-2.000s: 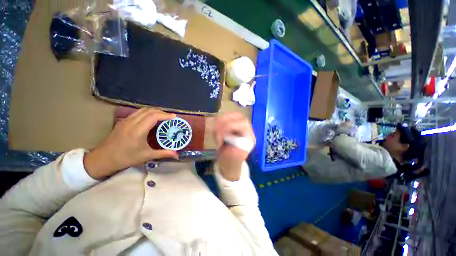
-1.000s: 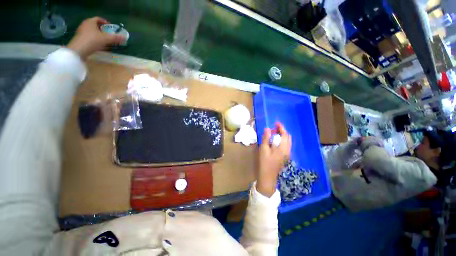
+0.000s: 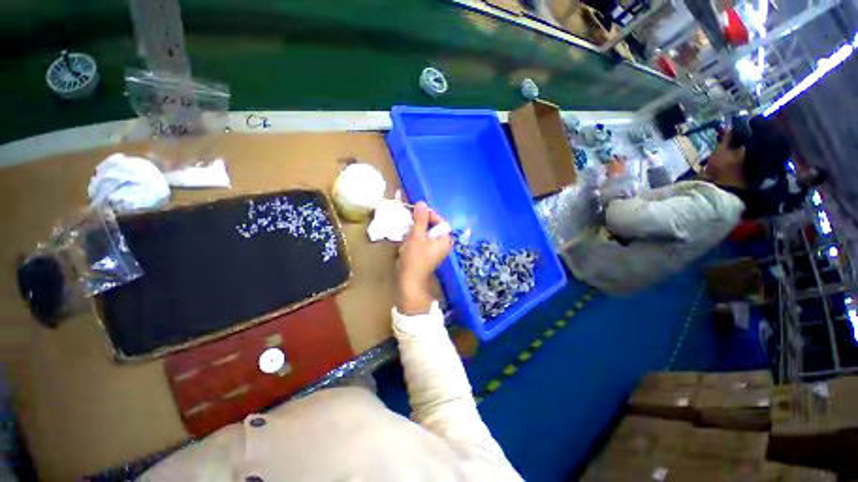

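My right hand is closed on a small white-gripped tool, over the left edge of the blue bin; the tool's tip is too small to make out. My left hand is out of the picture. The red-brown board carries a small white round boss with no wheel on it. The black pad lies beyond the board, with silver-white specks scattered at its right end. Silver-and-dark small parts are heaped in the bin's near end.
A cream-white pot and crumpled white wipe sit left of the bin. Spoked wheels lie on the green belt. Clear bags lie at left. A cardboard box stands beyond the bin; a person sits at right.
My left hand held a wheel at the board, then carried it over the belt; now that hand is out of view. My right hand keeps the tool beside the bin. The view has turned.
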